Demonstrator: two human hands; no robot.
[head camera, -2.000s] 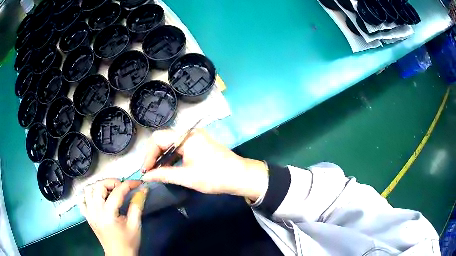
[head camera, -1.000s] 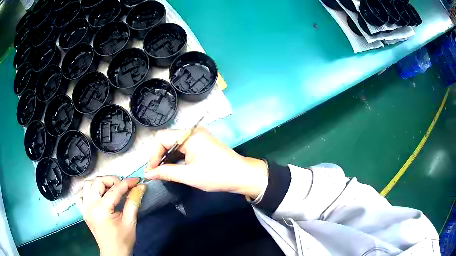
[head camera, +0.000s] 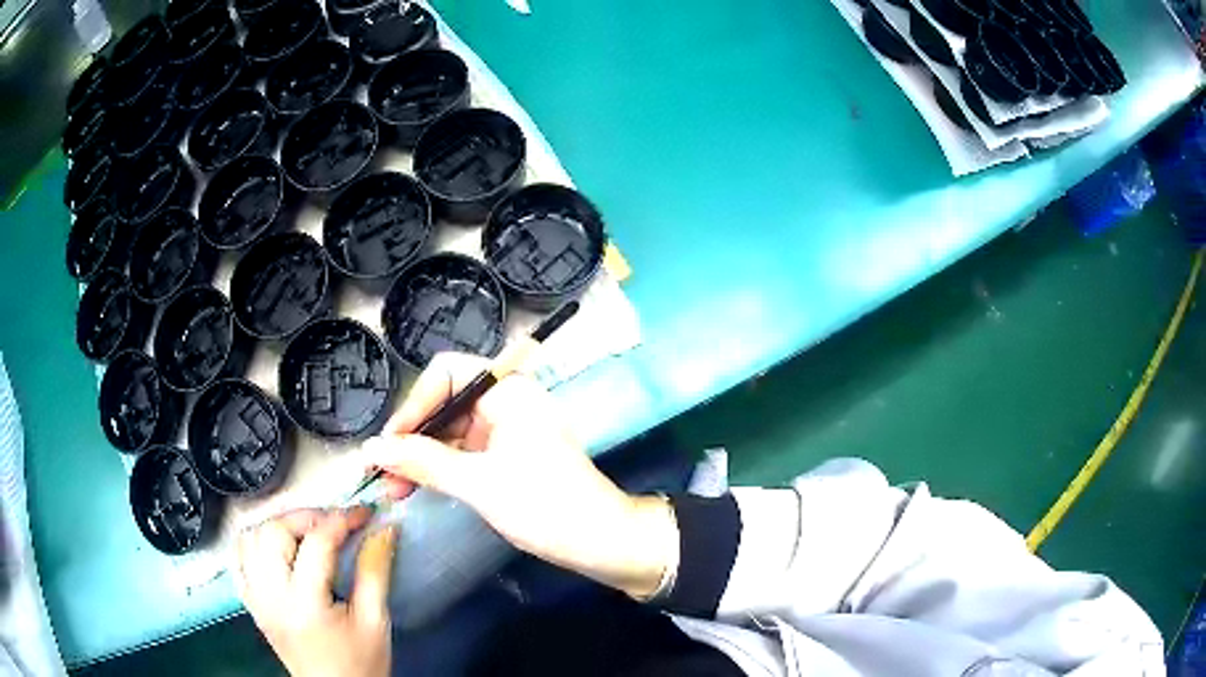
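Note:
My right hand (head camera: 496, 456) holds a thin dark pointed tool (head camera: 463, 394) like a pencil, its tip down and left, close to my left fingertips. My left hand (head camera: 315, 582) has thumb and fingers pinched together at the bench's front edge. Something small and pale seems to lie at these fingers, too small to tell. A finger of my left hand has a yellow-orange cover. Round black plastic housings (head camera: 335, 380) with open tops stand in rows just beyond both hands, on a white sheet (head camera: 595, 331). Ribs and blocks show on their floors.
More black housings lie between white sheets (head camera: 985, 152) at the back right of the blue-green bench mat (head camera: 714, 172). A small whitish bottle (head camera: 90, 24) stands at the back left. Green floor with a yellow line (head camera: 1104, 443) and blue plastic (head camera: 1114, 192) lie beyond the bench edge.
The view has shifted, so the rows appear farther right and lower. The right hand has turned, and the tool's dark upper end now shows. Its tip is slightly apart from the left fingertips.

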